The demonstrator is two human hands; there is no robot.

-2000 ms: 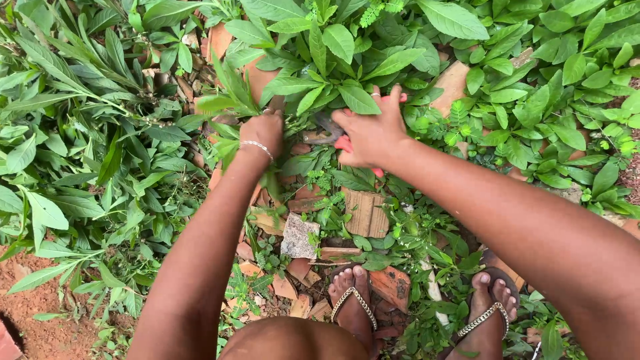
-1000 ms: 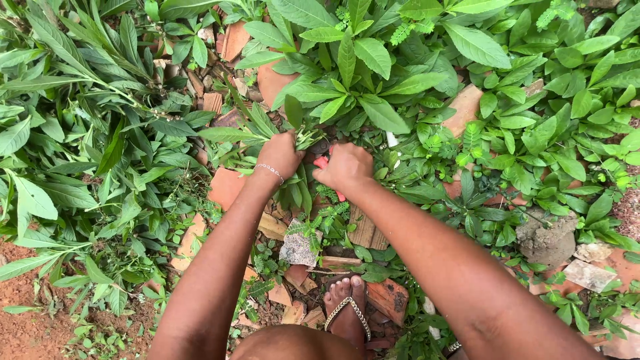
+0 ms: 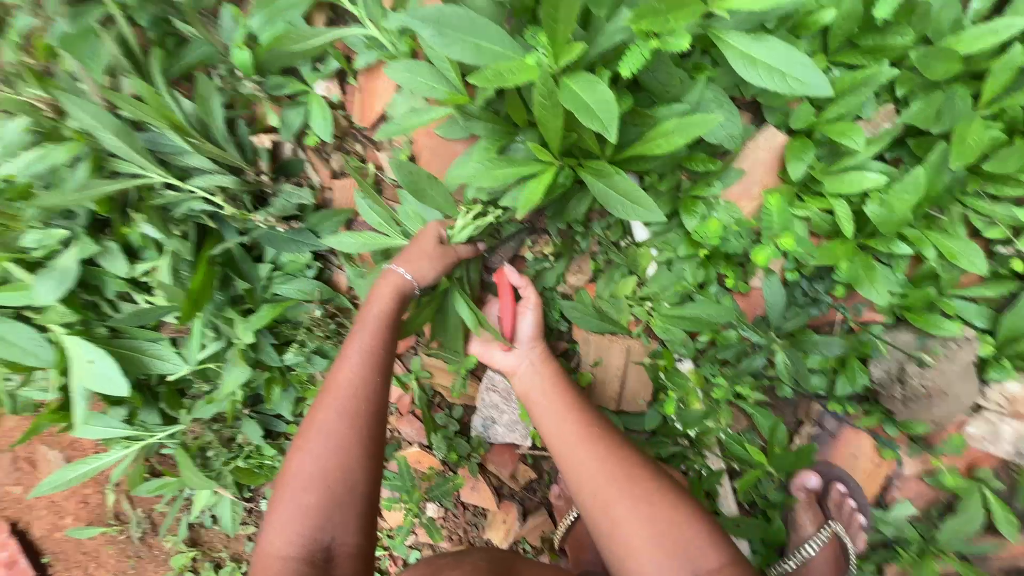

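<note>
My left hand [image 3: 436,254], a bracelet at its wrist, is closed around a bunch of leafy green stems [image 3: 474,222]; the pale stem ends stick out above the fingers. Just right of it, my right hand [image 3: 516,324] is turned partly palm up and holds red-handled pruning shears [image 3: 506,304]. Their dark blades point up toward the stems, blurred and partly hidden, so I cannot tell whether they touch them. Long leaves hang below my left hand, beside the shears. A broad-leaved green plant [image 3: 552,136] grows from the ground above both hands.
Broken clay tiles [image 3: 614,370] and a grey stone fragment [image 3: 500,410] lie below my hands. Dense foliage [image 3: 144,240] spreads on the left and more on the right. A concrete chunk [image 3: 924,372] lies at right. My sandaled foot [image 3: 824,520] is at lower right, the other behind my right forearm.
My right hand has turned from back up to partly palm up, showing the red handle. Two seconds ago both hands were in at the plant's base; now they are below it, with cut stem ends showing.
</note>
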